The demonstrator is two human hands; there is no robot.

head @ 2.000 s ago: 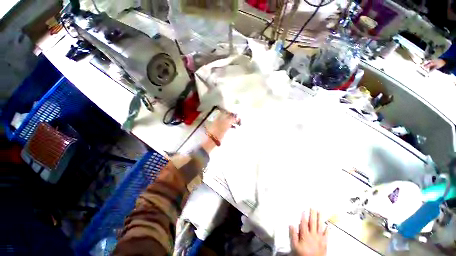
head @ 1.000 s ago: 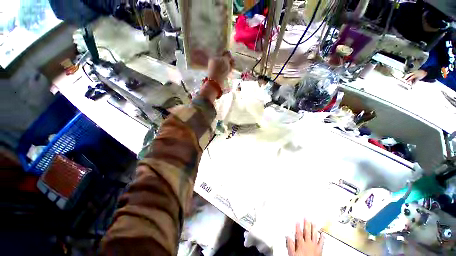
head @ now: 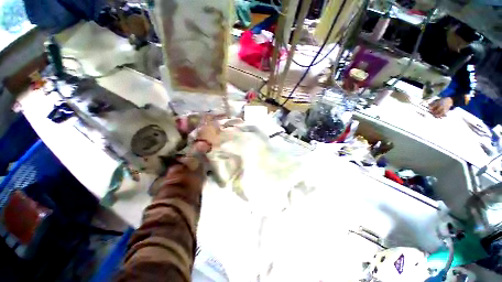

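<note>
My left hand is stretched out at the far left part of the white table, at the left edge of a crumpled cream fabric bundle. The hand is blurred, and I cannot tell whether its fingers grip the fabric. White fabric, washed out by the glare, runs from the bundle towards the near edge. The sewing machine head with pink lettering is at the lower right, partly cut off. My right hand is not in view.
A second sewing machine stands close left of my left wrist. A framed panel hangs behind my hand. Blue crates are on the floor at left. A clear plastic bag lies beyond the table. Another person's hand is at the far right table.
My left hand has come down from in front of the hanging panel to the cream bundle, which now spreads further over the table. My right hand has left the picture. The view has shifted.
</note>
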